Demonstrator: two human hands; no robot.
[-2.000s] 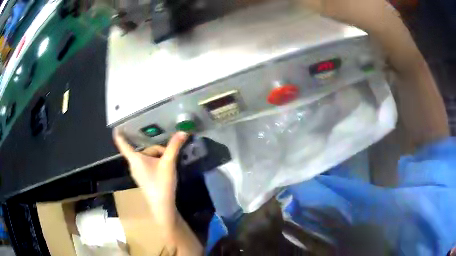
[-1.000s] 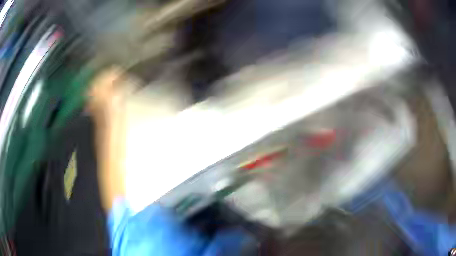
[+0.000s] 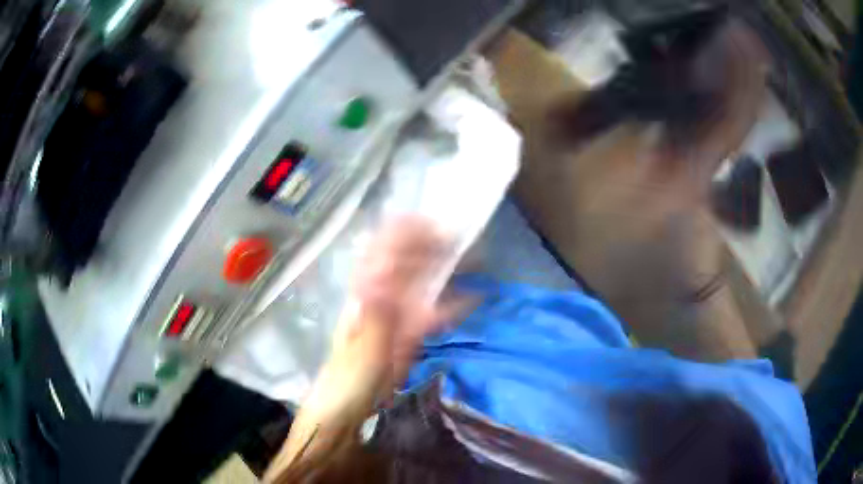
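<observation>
The silver-white press stands at the left, its front panel tilted in view. My left hand is blurred over the whitish plastic bag below the panel. Its thumb looks apart from the fingers, and nothing shows in it. My right hand is blurred at the upper right, over the open brown carton. A dark part is against or beside its fingers; blur hides whether they hold it. More black parts lie on white wrapping in the carton.
The panel carries a red button, two red-digit displays and a green button near its far end. A black fixture sits on the press top. Blue workwear covers my lap and right sleeve.
The view has swung right, bringing the carton into view. My left arm has moved from across the press to over the bag. My right hand now shows over the carton.
</observation>
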